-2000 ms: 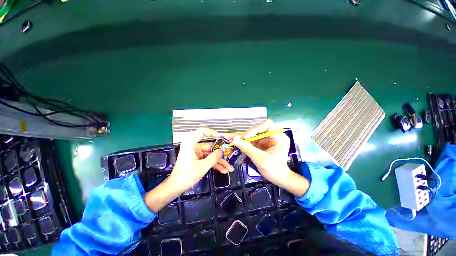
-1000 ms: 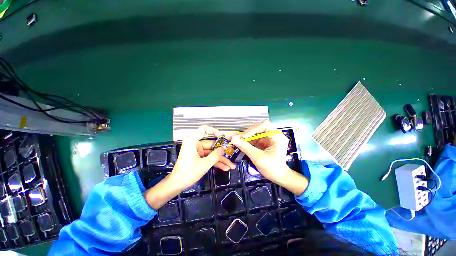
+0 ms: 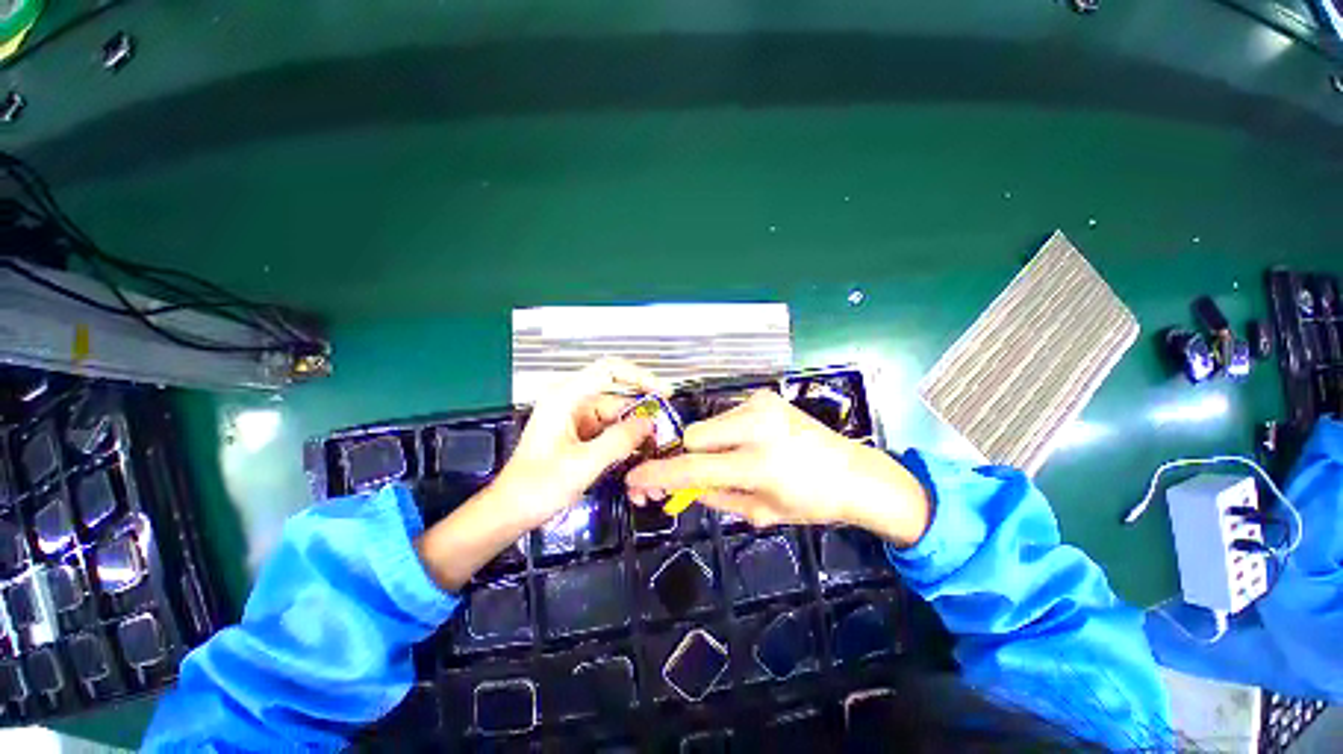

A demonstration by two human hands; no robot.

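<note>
My left hand (image 3: 577,430) holds a small open square unit (image 3: 661,427) by its edge above the blister tray; a gold-orange part and a pale edge show on it. My right hand (image 3: 766,464) is at the unit's right side, its fingertips close to or on it. The yellow hand tool (image 3: 682,501) is in my right hand; only a short piece sticks out below the fingers, the rest is hidden. The black blister tray (image 3: 589,601) lies under both hands with dark square units in pockets. A striped sheet (image 3: 648,342) lies behind the tray.
A second striped sheet (image 3: 1031,354) lies slanted at right. Small dark pieces (image 3: 1211,348) and a white power strip (image 3: 1220,542) are further right. Black trays stand at far left (image 3: 89,545) and far right (image 3: 1308,346). A grey metal bar (image 3: 147,354) with black cables is at left. A blue sleeve (image 3: 1267,633) shows at lower right.
My right hand has turned, so the yellow tool no longer points up right but shows below the fingers. The unit in my left hand has tilted.
</note>
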